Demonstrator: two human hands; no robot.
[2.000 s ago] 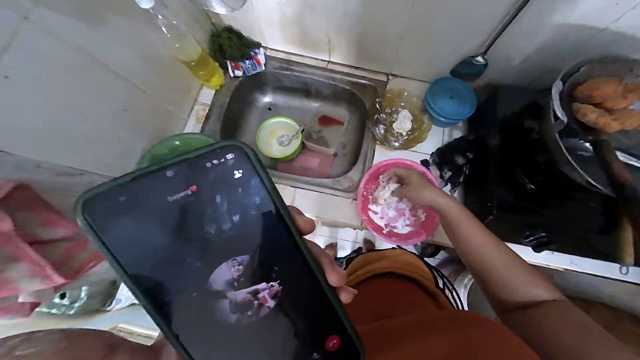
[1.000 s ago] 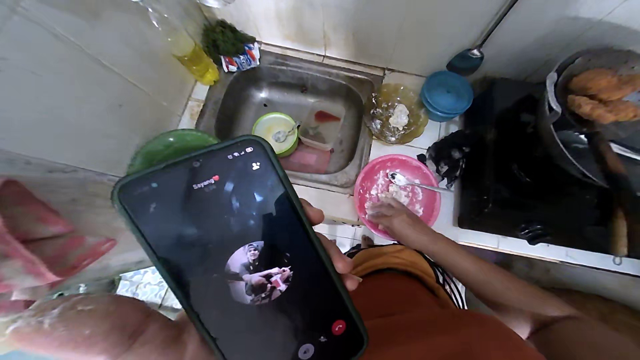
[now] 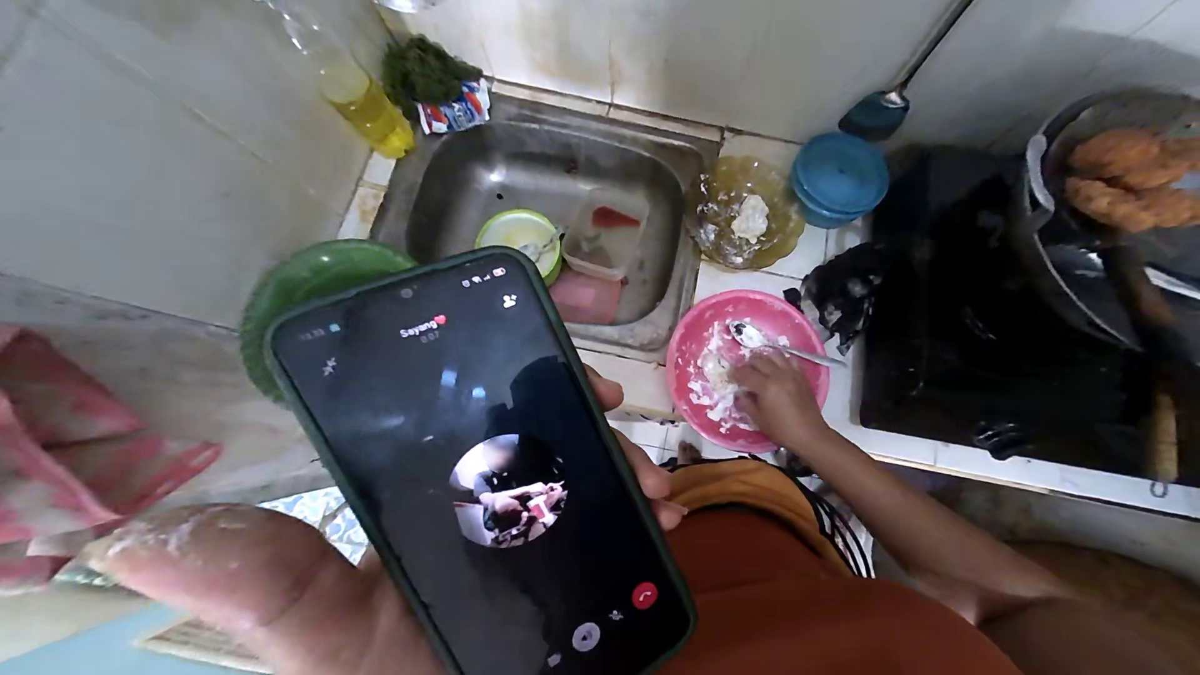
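Observation:
My left hand [image 3: 272, 581] holds a smartphone in a dark green case [image 3: 487, 469], its lit call screen turned up; the thumb bears white residue. My right hand [image 3: 773, 389] is down in a pink plastic bowl [image 3: 682, 375], its fingers in white, lumpy floury matter [image 3: 714, 389]. The fingertips are partly hidden, so whether they grip any of it is not plain. A metal spoon [image 3: 797, 352] lies across the bowl just above that hand. Behind the bowl stands an amber glass dish [image 3: 727, 239] with a pale lump [image 3: 750, 218] in it.
The steel sink [image 3: 450, 178] holds a green bowl [image 3: 520, 225] and a plastic container [image 3: 609, 239]. Blue lidded containers [image 3: 841, 178], a black plastic bag [image 3: 844, 291] and a black stove [image 3: 956, 356] with a pan of fried pieces [image 3: 1134, 178] stand right. A green basin [image 3: 319, 272] and oil bottle [image 3: 370, 108] stand left.
Two seconds ago no spoon showed plainly in the pink bowl; it lies there now. My right hand has shifted lower in the bowl since then. The phone is still in my left hand.

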